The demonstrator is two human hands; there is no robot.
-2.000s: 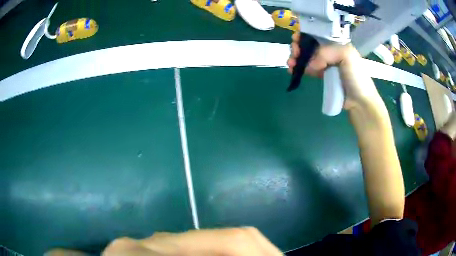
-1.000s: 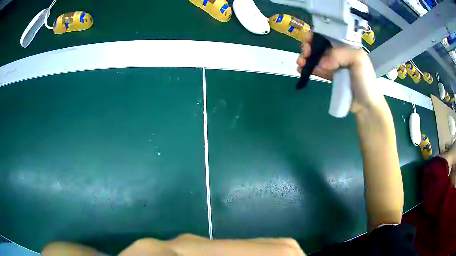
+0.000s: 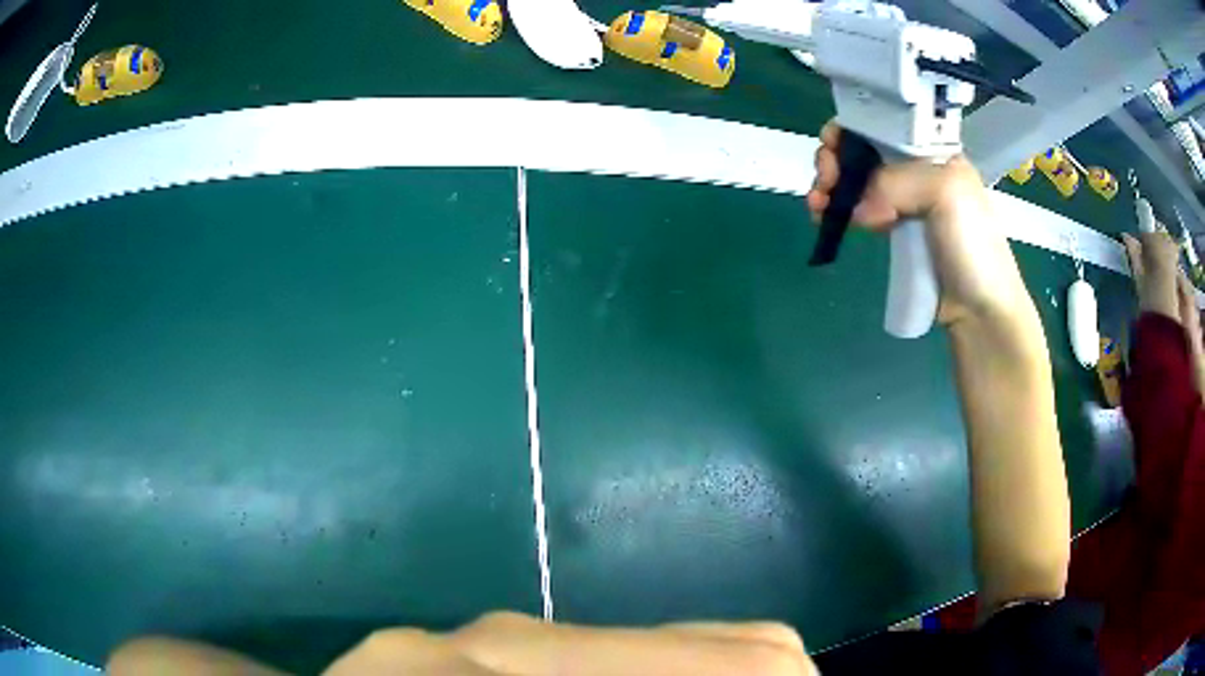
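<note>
My right hand [image 3: 905,192] is closed around the white grip of the dispensing gun [image 3: 892,79], with fingers over its black trigger lever. The gun's nose points left, its tip close above a yellow capsule [image 3: 671,46] beyond the guide rail. Whether the tip touches the capsule I cannot tell. A white pod [image 3: 555,32] lies left of that capsule. My left hand [image 3: 568,650] is at the bottom edge, cut off; only its back and knuckles show, its fingertips are hidden.
The pale guide rail [image 3: 370,136] curves across, beyond the green bench top [image 3: 264,370] with its thin seam. More capsules and pods lie far left and right. A slanted grey post [image 3: 1057,99] stands behind the gun. Another person's red sleeve [image 3: 1163,409] is at the right.
The capsules and pods beyond the rail have shifted left in view. The gun has moved slightly right and now shows more of its nose. The other person's arm reaches farther up.
</note>
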